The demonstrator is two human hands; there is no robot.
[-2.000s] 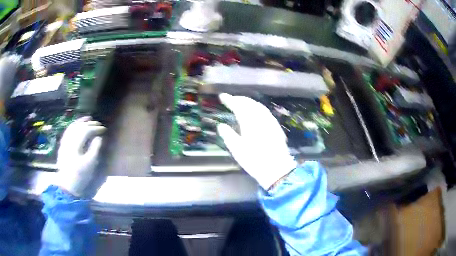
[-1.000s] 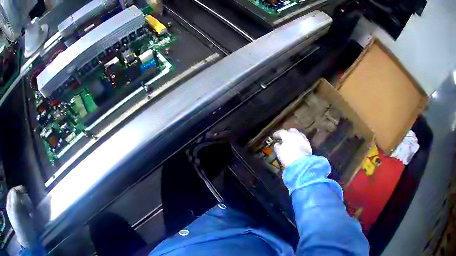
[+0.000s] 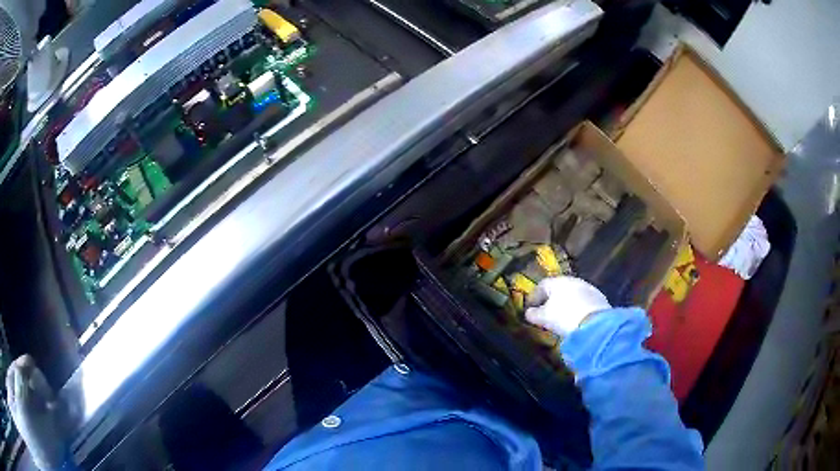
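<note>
My right hand (image 3: 569, 305), in a white glove, is inside the open fixture carton (image 3: 468, 228) at its lower part. Its fingers are at the yellow fixture pieces (image 3: 522, 285); whether they grip one is hidden. Grey-tan blocks (image 3: 555, 196) and long black strips (image 3: 634, 246) lie beyond the hand in the carton. A small orange piece (image 3: 484, 261) lies near the carton's left corner. My left hand (image 3: 33, 405), gloved, is at the lower left picture edge by the conveyor rail, partly cut off; its fingers are hard to make out.
The shiny conveyor rail (image 3: 304, 198) runs diagonally across. Beyond it a circuit board (image 3: 138, 189) with a long finned heatsink (image 3: 157, 78) sits in a black carrier. The carton stands in a black bin (image 3: 783, 267) with red material (image 3: 705, 317). Its cardboard flap (image 3: 705, 147) stands open.
My hands left the boards over the line, and the view turned toward the carton. Since one second ago my right hand moved down and right within the carton, uncovering the orange piece and yellow pieces.
</note>
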